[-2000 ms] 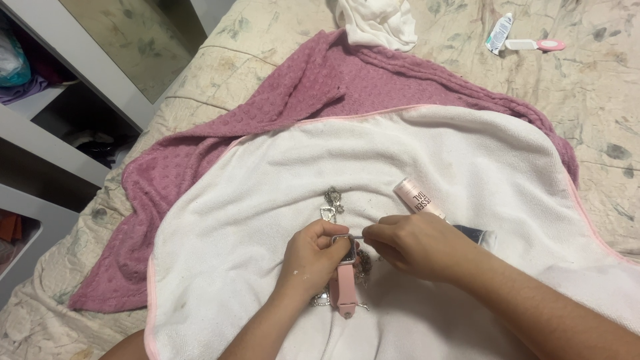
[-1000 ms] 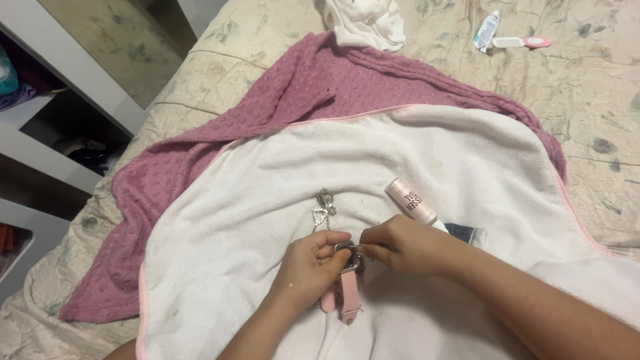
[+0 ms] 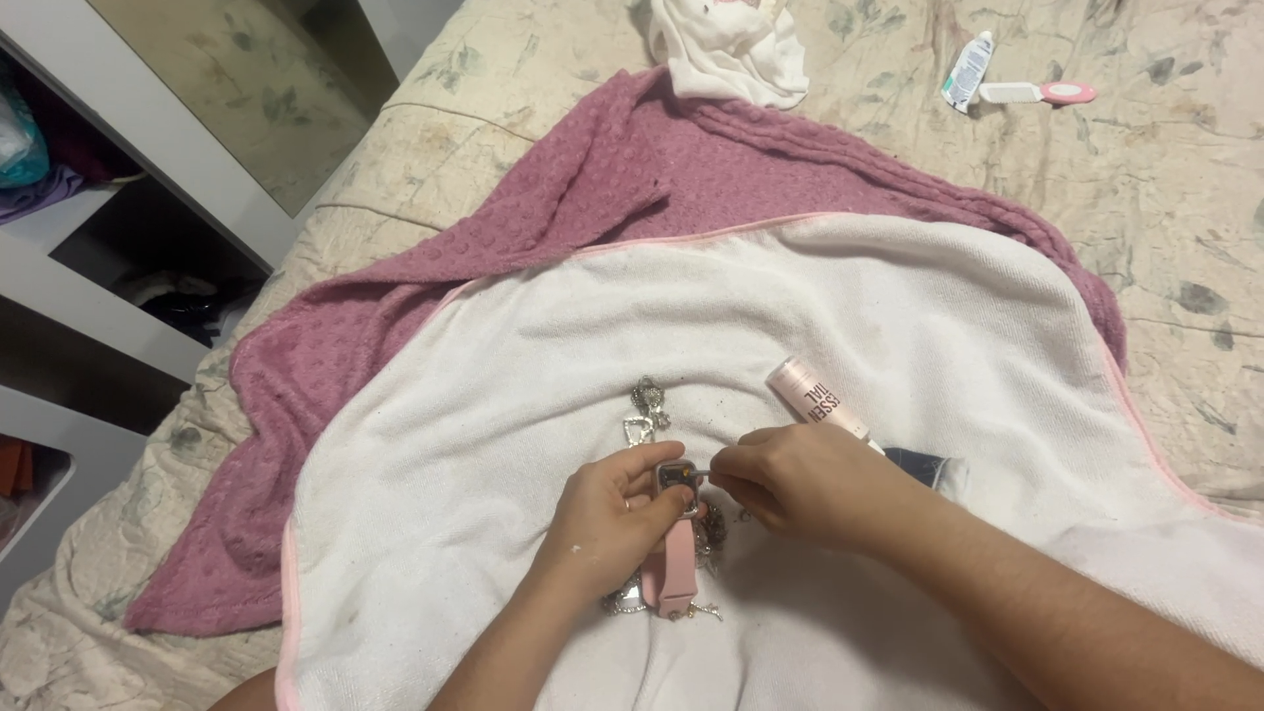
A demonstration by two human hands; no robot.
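My left hand (image 3: pixel 617 509) grips a smartwatch (image 3: pixel 677 486) by its case, with the thumb on the screen side and the pink strap (image 3: pixel 679 568) hanging toward me. My right hand (image 3: pixel 790 479) pinches a thin, light-coloured tool whose tip touches the case's right side; most of it is hidden by the fingers. Silver jewellery chains (image 3: pixel 647 403) lie just beyond the watch, and more jewellery (image 3: pixel 709 538) lies beside and under the strap. A pink cylindrical container (image 3: pixel 815 395) bearing writing rests behind my right hand, close to a piece of dark blue fabric (image 3: pixel 913 464).
A white towel with pink edging (image 3: pixel 474 395) lies over a mauve dotted blanket (image 3: pixel 553 197) on a floral bedspread. Farther back are a white cloth (image 3: pixel 736 49), a tube (image 3: pixel 968 71) and a pink-and-white comb (image 3: pixel 1037 93). Shelves with clothes (image 3: pixel 59 197) stand at the left.
The right hand has drawn slightly away from the watch to the right, so the watch face and the thin tool now show between the hands.
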